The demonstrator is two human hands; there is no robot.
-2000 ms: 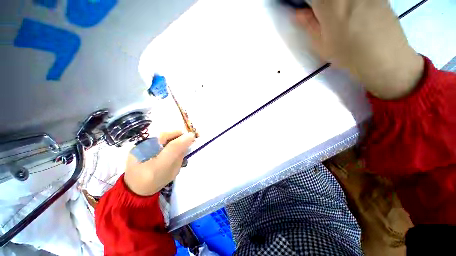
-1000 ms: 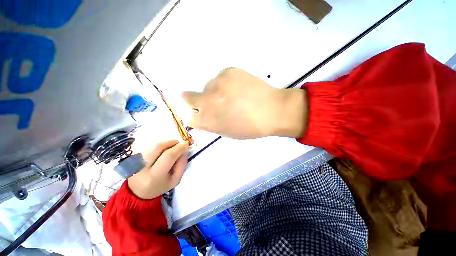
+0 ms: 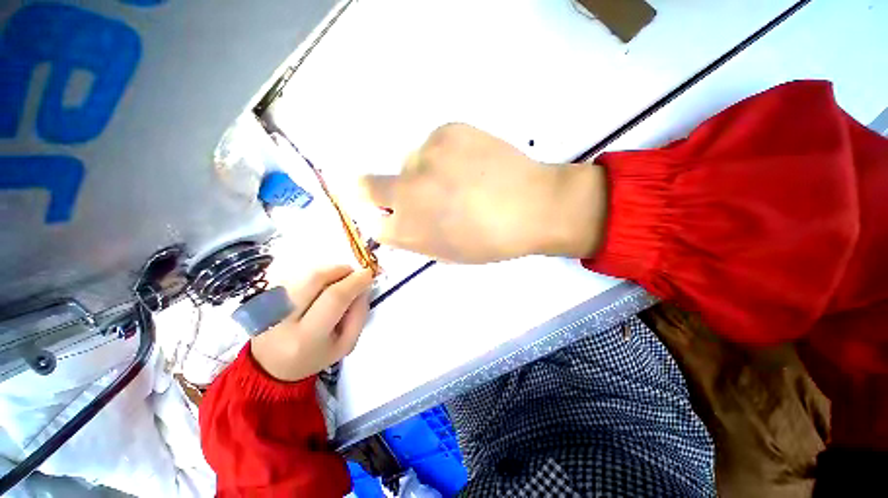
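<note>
A narrow orange-brown strip of fabric point(image 3: 349, 231) lies on the white machine bed, beside a small bright blue piece point(image 3: 285, 191). My left hand point(image 3: 316, 321) pinches the strip's near end between thumb and fingers. My right hand point(image 3: 472, 199) is curled over the bed just right of the strip, its fingertips close to it. A small dark bit shows at those fingertips; whether the hand holds something is hidden. The sewing machine head point(image 3: 185, 126), with blue lettering, covers the upper left.
A flat brown tab point(image 3: 620, 15) lies at the top of the bed. Round metal discs point(image 3: 230, 272) and a curved bar point(image 3: 102, 413) are at left. A measuring tape point(image 3: 506, 362) edges the table. Below are a blue crate point(image 3: 425, 449), checked clothing point(image 3: 584, 418), brown fabric point(image 3: 745, 399) and white fabric point(image 3: 107, 438).
From the first frame, my right hand has come from the upper right to beside the strip, and the brown tab has come into view. Over the last second the hands barely moved.
</note>
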